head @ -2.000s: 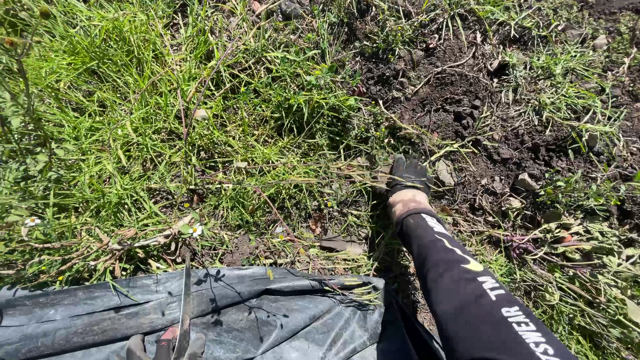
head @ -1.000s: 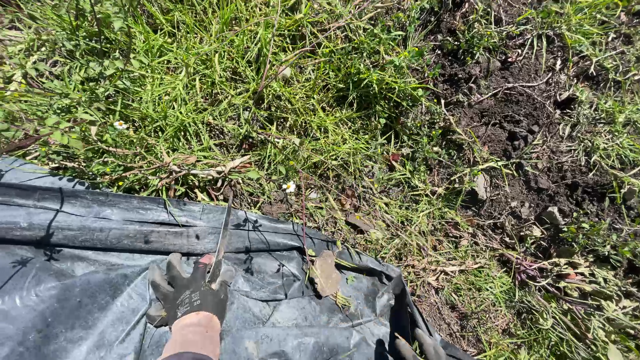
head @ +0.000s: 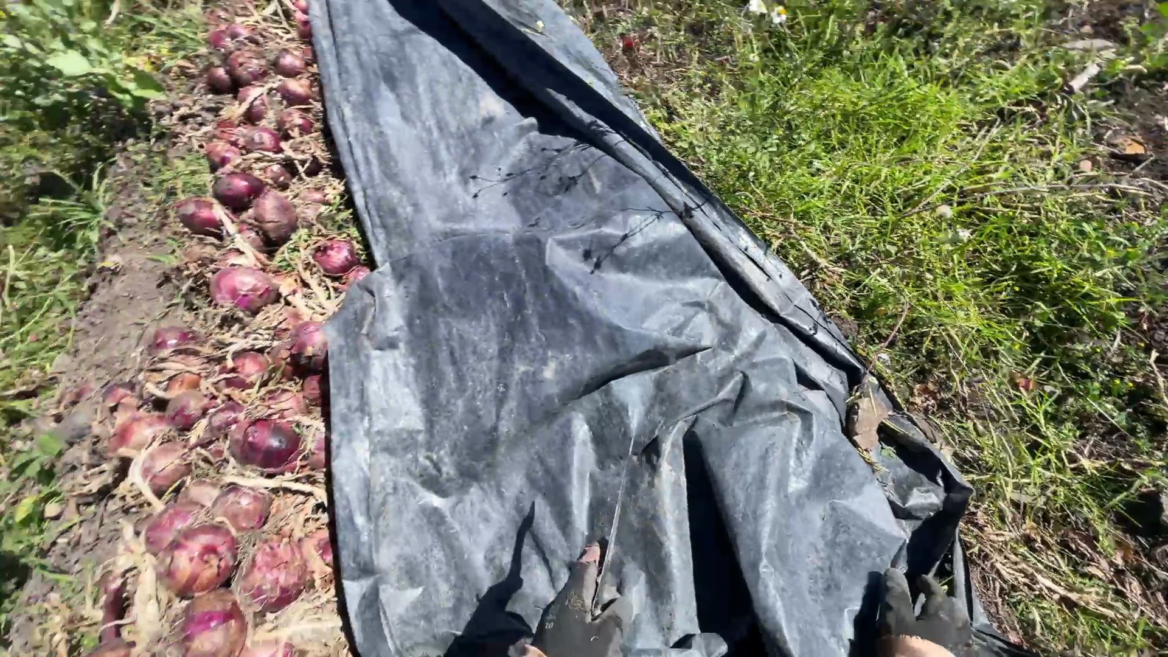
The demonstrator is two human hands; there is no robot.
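My left hand [head: 579,616], in a dark work glove, is at the bottom centre, closed around a thin metal blade [head: 620,511] that points up and away over a black plastic sheet [head: 474,365]. The blade's handle is hidden by the glove. My right hand [head: 923,610], also gloved, rests at the sheet's right edge near the bottom; whether it pinches the plastic cannot be told. The sheet is wrinkled, with a folded strip along its right side. A dry leaf [head: 866,418] lies on that edge.
Red onions [head: 265,444] with dry tops lie in a long row along the sheet's left edge. Green grass [head: 912,164] and weeds grow to the right, with straw and soil nearer the lower right. More weeds [head: 46,274] stand at the far left.
The view has swung left, bringing the onions into sight. My right hand, over grass and soil two seconds ago, is now at the sheet's edge. The blade stays in my left hand.
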